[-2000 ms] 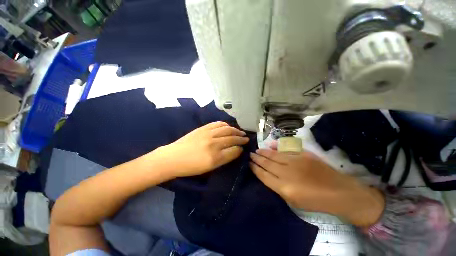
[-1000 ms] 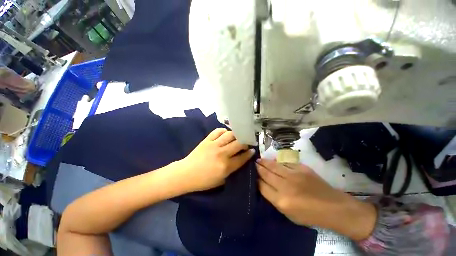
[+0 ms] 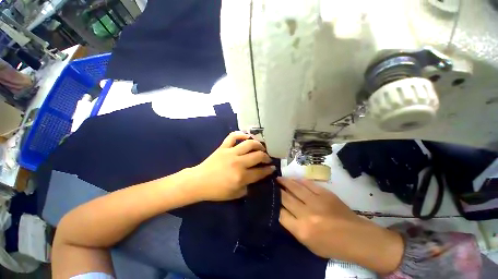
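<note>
A dark navy garment panel (image 3: 142, 141) lies across the machine table, with a paler grey-blue part at the lower left. A faint line of pale stitches runs down it below the fingertips. My left hand (image 3: 232, 169) rests on the panel left of the needle area, fingers bent and close together. My right hand (image 3: 314, 215) lies flat on the panel's right part, fingertips near the left hand's. The cream-white sewing machine head (image 3: 306, 71) stands over the fingertips. Needle and presser foot are mostly hidden.
A blue plastic basket (image 3: 63, 111) stands at the left. A navy panel (image 3: 169, 46) lies behind the machine. Dark small parts (image 3: 377, 166) with a looped strap lie right of the needle. A cream block (image 3: 318, 173) sits below the spring. Ruler marks show at the table's lower right.
The panel's stitched line has turned from slanted to nearly upright. My left fingers are more bent and reach higher beside the machine head. My right hand has moved slightly down. The view has shifted.
</note>
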